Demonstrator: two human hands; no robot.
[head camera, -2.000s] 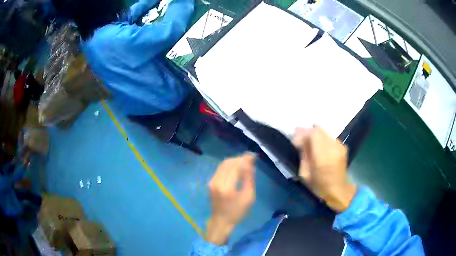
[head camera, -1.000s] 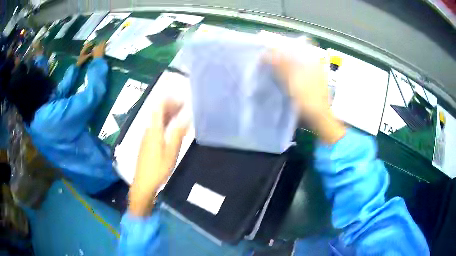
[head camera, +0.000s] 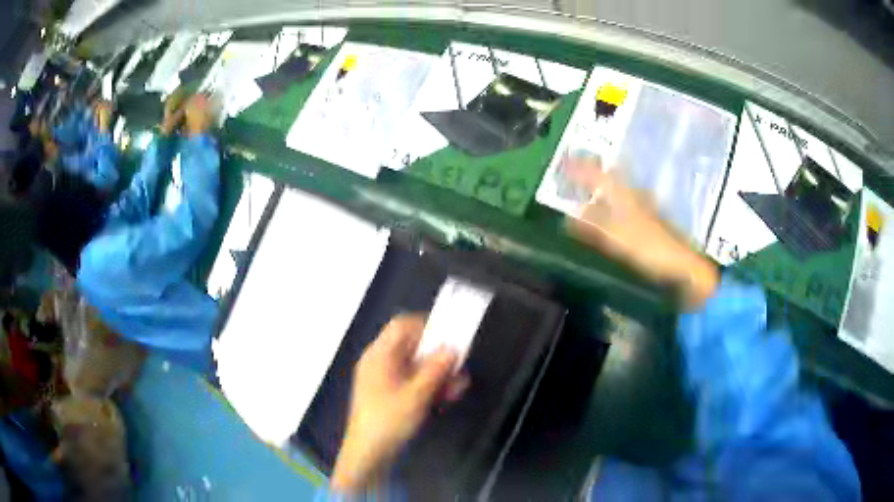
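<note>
My left hand (head camera: 397, 392) holds a small white label (head camera: 457, 319) between thumb and fingers above the right bay of the black tray (head camera: 495, 382). That bay shows bare black. The left bay is covered by a white foam sheet (head camera: 299, 304). My right hand (head camera: 637, 230), blurred, reaches over the left part of an open gift box (head camera: 600, 137) on the conveyor; its fingers look loose and hold nothing that I can make out. A bagged tablet (head camera: 678, 147) lies in that box, beside a yellow piece (head camera: 610, 99) at its top.
Gift box lids (head camera: 505, 118) with printed tablets alternate with open boxes (head camera: 368, 103) along the conveyor. A metal edge (head camera: 431, 18) runs behind them. A person in a blue smock (head camera: 147, 284) works at the left, close to the tray. Blue floor (head camera: 196, 422) shows at lower left.
The bagged tablet held over the tray has gone to the open box at the right. The label that lay on the tray is now in my left hand. The view has shifted.
</note>
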